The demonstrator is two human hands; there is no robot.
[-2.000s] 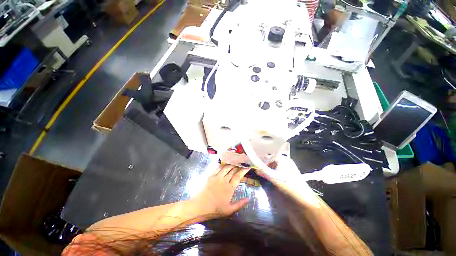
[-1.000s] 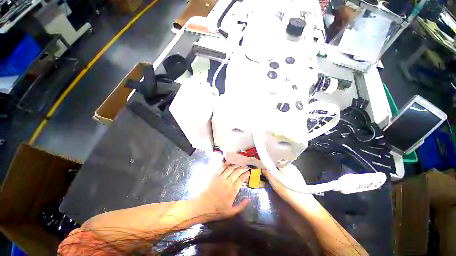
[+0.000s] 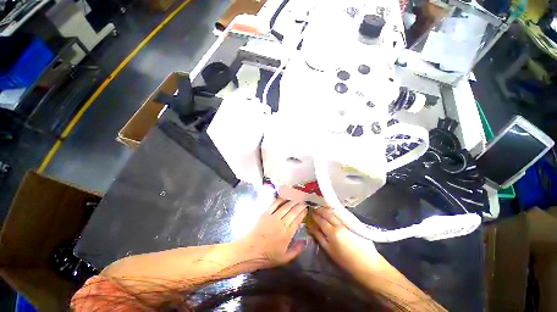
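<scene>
The white sewing machine head [image 3: 330,116] stands in front of me, with a red mark low on its front. My left hand [image 3: 275,230] lies flat on the dark table just below the needle area, fingers pointing at it. My right hand [image 3: 336,234] lies beside it, fingertips at the same spot. A little yellow piece [image 3: 307,217] shows between the fingertips, mostly covered. Whatever the fingers press or hold is hidden, so I cannot tell if they grip anything.
A white gooseneck lamp [image 3: 449,226] crosses above my right forearm. Black straps with white lines [image 3: 449,167] lie right of the machine, a black strap bundle [image 3: 192,100] left. A tilted panel [image 3: 515,151] stands at the right edge. Open boxes flank the table, left [image 3: 46,219] and right [image 3: 507,262].
My right hand has come back from under the lamp and machine head to lie beside my left hand. The yellow block is now mostly covered. The view has shifted slightly.
</scene>
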